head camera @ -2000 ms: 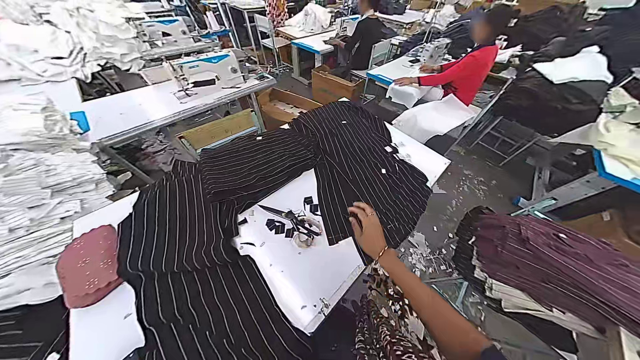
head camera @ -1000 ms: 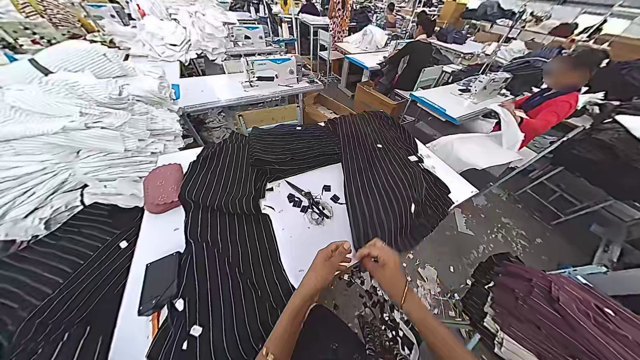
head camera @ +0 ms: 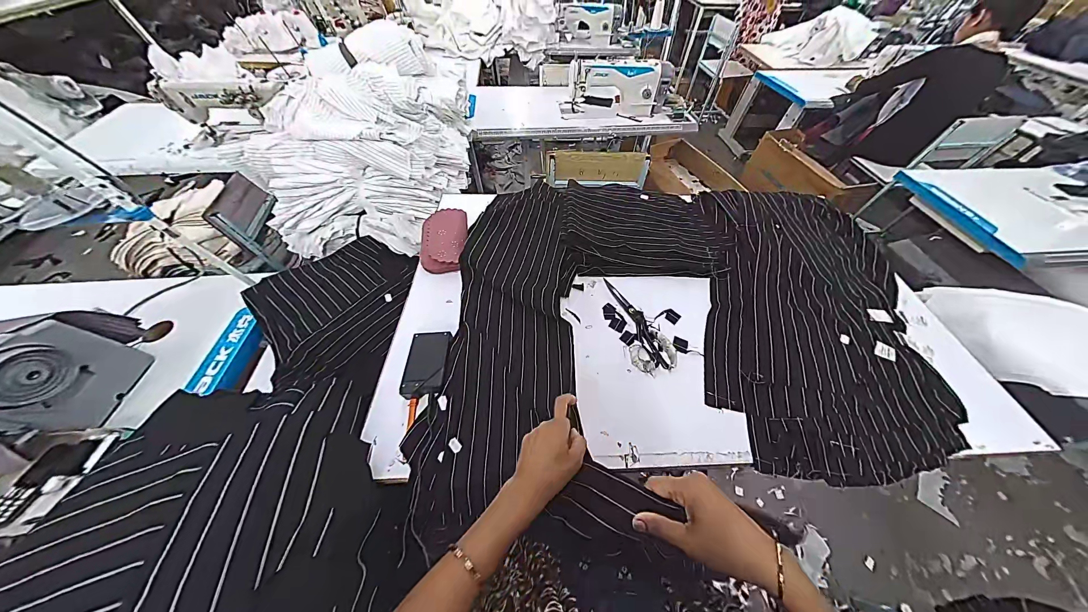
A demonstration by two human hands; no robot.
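Note:
Black pinstriped fabric pieces (head camera: pixel 510 340) lie over a white table (head camera: pixel 654 433). My left hand (head camera: pixel 551 450) presses on the edge of the left piece, its index finger pointing forward. The lower corner of that fabric is pinched between thumb and fingers of my right hand (head camera: pixel 693 514), at the table's front edge. Between the fabric pieces lie scissors (head camera: pixel 637 319) with small black fabric tabs (head camera: pixel 619 325) around them. White stickers (head camera: pixel 884 350) dot the right piece.
A dark phone (head camera: pixel 425 364) and a pink case (head camera: pixel 443 240) lie along the table's left side. More pinstriped fabric (head camera: pixel 331 314) hangs at left. White striped garments (head camera: pixel 365 136) are heaped behind. Beyond stand a sewing machine (head camera: pixel 616 85), cardboard boxes (head camera: pixel 786 170) and a seated person (head camera: pixel 935 93).
My hands were together in front of the table a second ago; now they are apart, with the left on the fabric and the right holding its corner. The view has swung left.

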